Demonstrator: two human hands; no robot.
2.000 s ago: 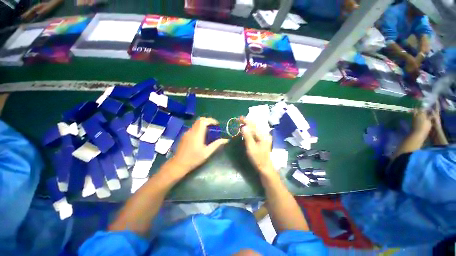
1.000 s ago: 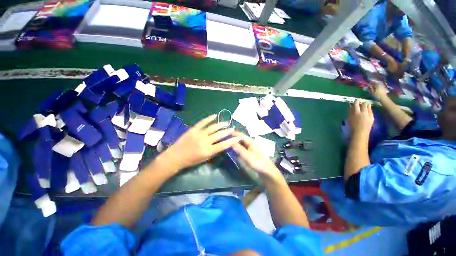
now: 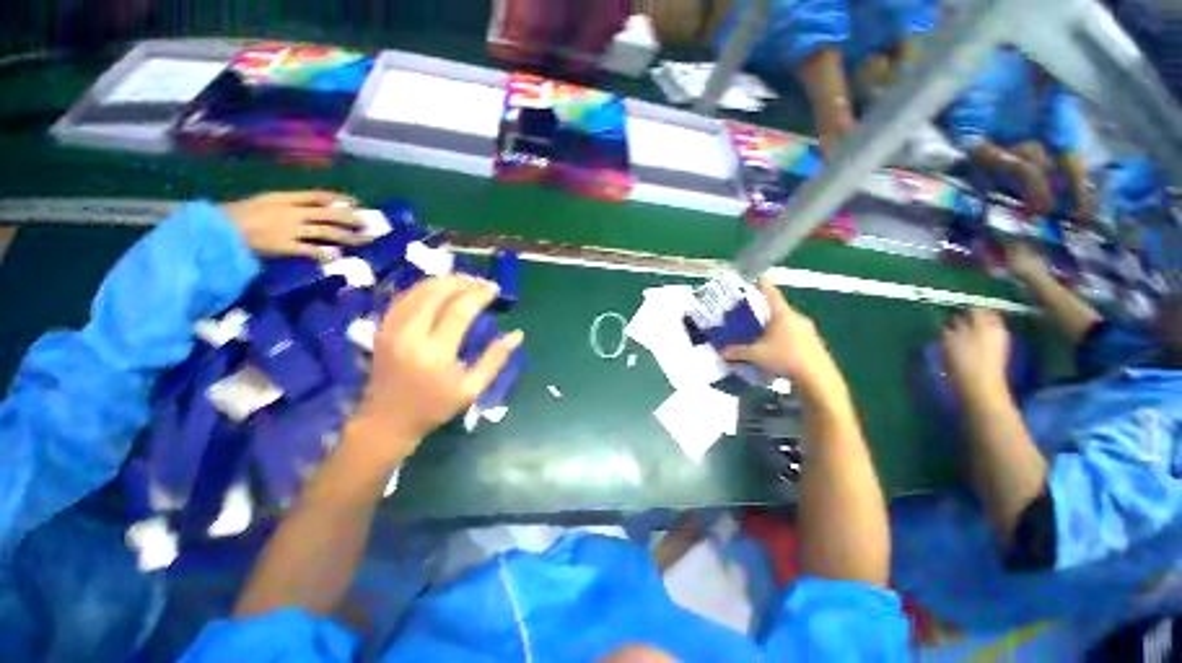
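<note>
My left hand [image 3: 428, 356] is over the right side of a heap of small dark blue cartons with white flaps [image 3: 305, 447]. Blue carton shows between its thumb and fingers; whether it grips one is unclear. My right hand [image 3: 793, 347] has thumb and fingers around a dark blue and white piece with fine print [image 3: 726, 311], above flat white pieces [image 3: 700, 417]. A thin pale loop [image 3: 608, 336] lies on the green surface between my hands. Small black accessories [image 3: 786, 453] lie below my right hand, partly hidden by it.
Another person's hand [image 3: 301, 224] reaches onto the heap from the left. Open boxes [image 3: 421, 106] and printed lids [image 3: 564, 136] line the raised green lane. A grey post [image 3: 862, 130] slants at right. Another person's hand [image 3: 975, 356] is at the right.
My hands have moved apart, left to the carton heap, right to the white pieces. Another hand has come onto the heap. The lane's boxes show at different places; the camera view has shifted.
</note>
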